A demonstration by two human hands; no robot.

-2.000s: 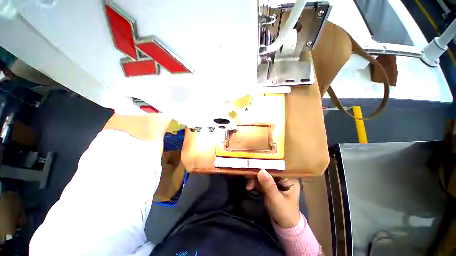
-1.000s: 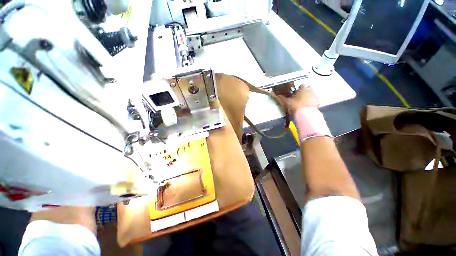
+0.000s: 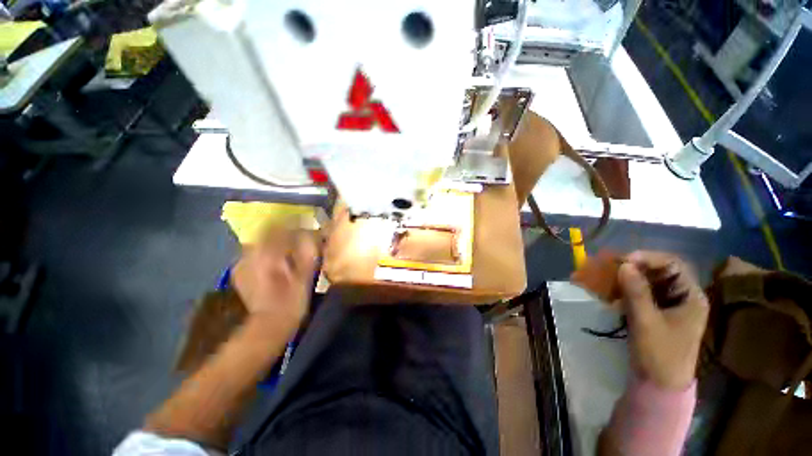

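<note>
The tan-brown bag body [image 3: 499, 240] lies under the yellow pattern clamp [image 3: 465, 240] of the white sewing machine [image 3: 267, 80]. A darker leather patch [image 3: 427, 245] shows in the clamp window. My right hand [image 3: 663, 307] is right of the bag, holding a small brown leather patch [image 3: 602, 276] between thumb and fingers. Dark snips appear to sit in that palm, partly hidden. My left hand [image 3: 276, 267] is blurred, left of the bag, beside a yellow cloth [image 3: 272, 218]; whether it holds anything is unclear. The bag strap [image 3: 605, 200] loops at the right of the clamp.
A reddish-brown piece [image 3: 612, 177] lies on the white table [image 3: 663, 200]. Brown bags [image 3: 766, 329] are heaped at right. A grey metal bin [image 3: 579, 356] stands near my right knee. A blue basket with brown material is low at left. A panel on an arm stands upper right.
My right hand has come back from the table toward me, now with a small patch in it. My left hand has come into view. The bag remains under the clamp while the view has shifted.
</note>
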